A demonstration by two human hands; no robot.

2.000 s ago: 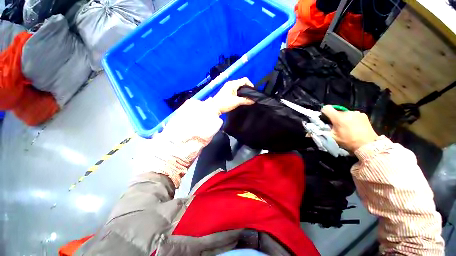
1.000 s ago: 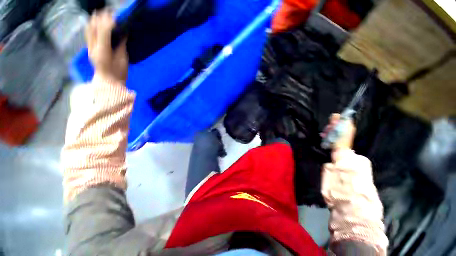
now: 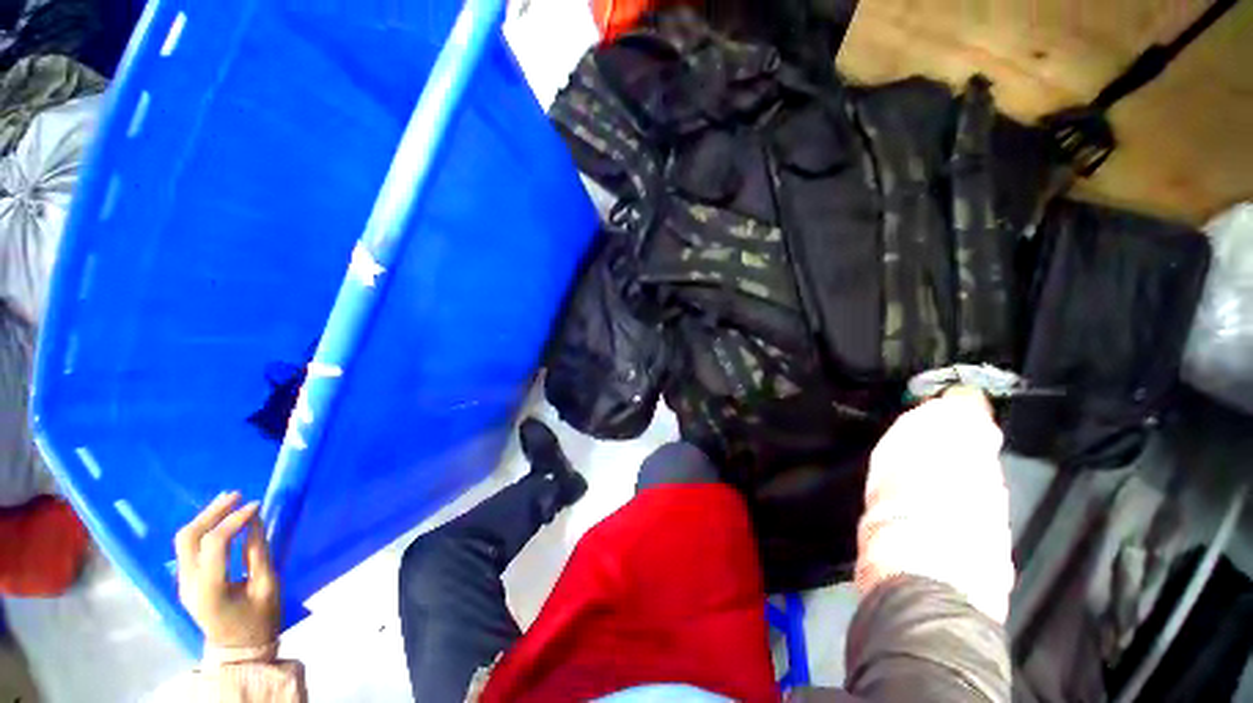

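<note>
My left hand (image 3: 231,574) is at the near left end of the blue bin (image 3: 399,192), beside its rim. Its fingers are slightly bent and apart, and no piece shows in it. My right hand (image 3: 970,396) is mostly hidden by its sleeve, over the black pile. It is shut on the scissors (image 3: 967,376); their pale wrapped grip shows, with a thin blade pointing right. The pile of unfinished black bags (image 3: 811,234), with dark camouflage straps, lies right of the bin.
A small black piece (image 3: 279,401) lies in the bin. Grey sacks (image 3: 41,206) stand at far left, with an orange one (image 3: 41,545) below. A plywood panel (image 3: 948,55) is at upper right, a clear plastic bundle (image 3: 1223,309) at right. The red apron (image 3: 660,591) covers my lap.
The black piece has left my left hand, which is now at the bin's near end. My right hand, still with the scissors, has stayed over the pile. The view has shifted and the camouflage bags show clearly.
</note>
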